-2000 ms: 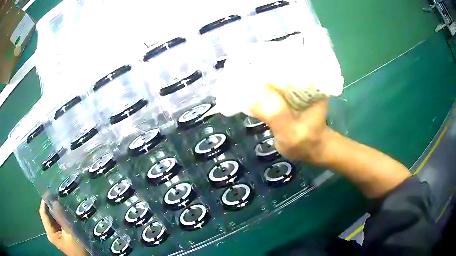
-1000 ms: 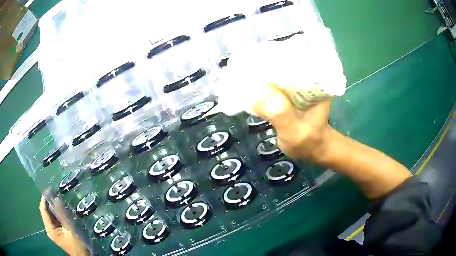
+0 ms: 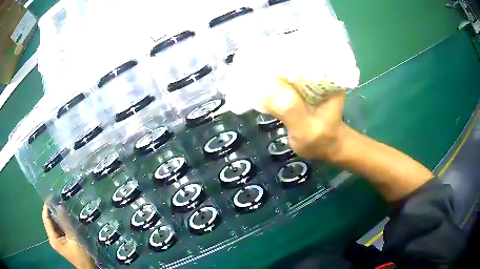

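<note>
A large clear tray [image 3: 210, 243] holds rows of round black parts [image 3: 188, 194] with silver-white rings. The far rows look like thin black ovals in white glare. My right hand [image 3: 310, 123] is closed around a pale bottle [image 3: 320, 90] with a dotted print, over the tray's right part. The bottle's front end and tip are lost in the glare, and the hand hides part of the tray. My left hand [image 3: 64, 242] is at the tray's lower left edge, partly hidden behind the clear plastic. Its fingertips are not clearly seen.
The tray lies over a green surface [image 3: 410, 84] with thin white lines. A brown cardboard box [image 3: 13, 37] with a white label is at the upper left. Metal hardware [image 3: 467, 16] is at the upper right. A grey floor with a yellow line [image 3: 457, 152] shows at the right.
The tray and its parts sit slightly higher in the picture. My right hand and the bottle keep nearly the same place over the tray. A small red-orange edge now shows at the bottom right.
</note>
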